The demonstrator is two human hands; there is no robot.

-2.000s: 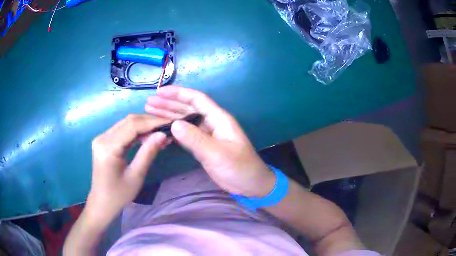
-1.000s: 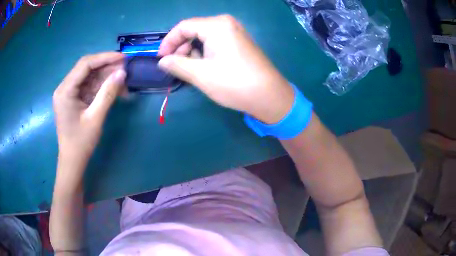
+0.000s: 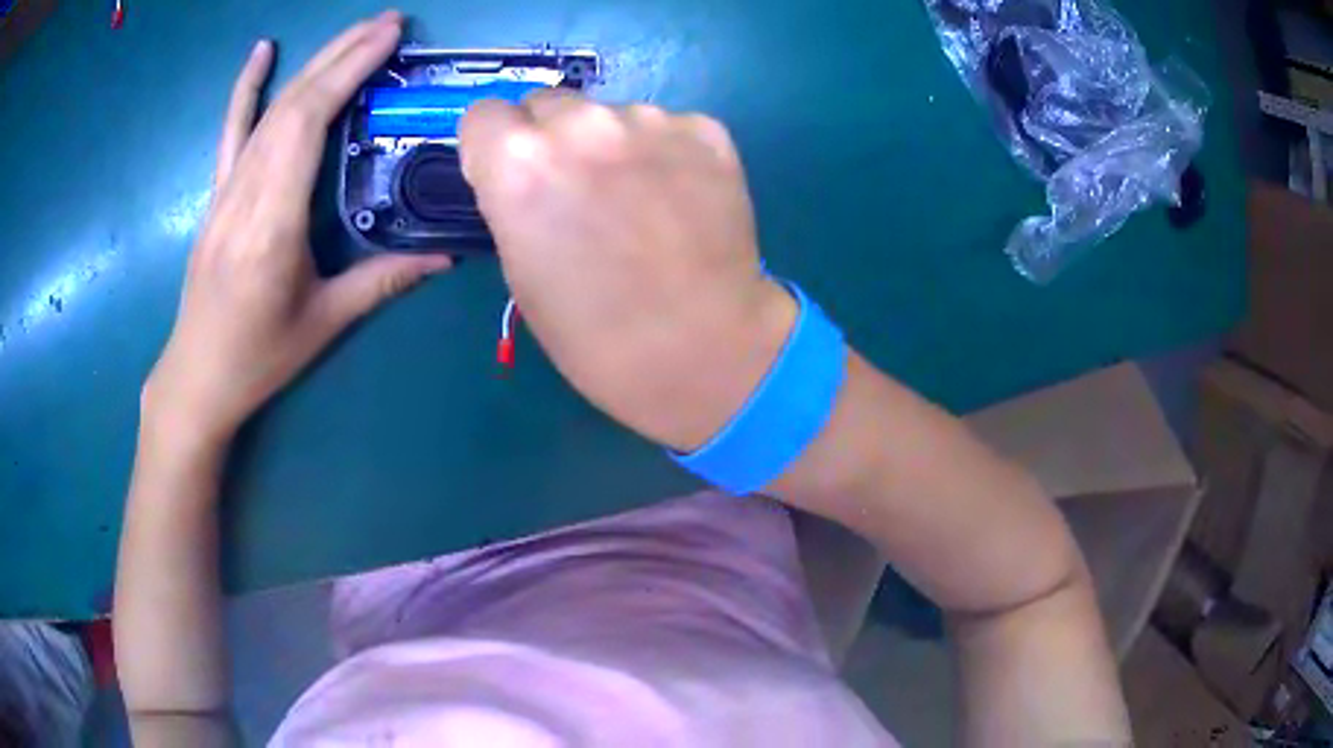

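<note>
The black speaker housing (image 3: 366,237) lies on the green table with the blue battery (image 3: 417,111) along its far long side. A black oval diaphragm part (image 3: 439,186) sits in its large opening. My left hand (image 3: 278,241) grips the housing's left end, fingers at the far corner and thumb at the near edge. My right hand (image 3: 621,234) is curled over the housing's right part, its fingertips hidden under it; whether it holds anything cannot be seen. The red connector (image 3: 506,352) on its lead lies on the table at the housing's near side.
A crinkled clear plastic bag (image 3: 1104,139) with dark parts lies at the table's (image 3: 877,263) far right, a black oval part (image 3: 1187,195) beside it. An open cardboard carton (image 3: 1082,439) is below the table edge at the right. Another red connector (image 3: 117,18) lies at the far left.
The black oval part has gone from between my hands into the housing's opening. My left hand has taken hold of the housing's left end. My right hand has closed over its right part.
</note>
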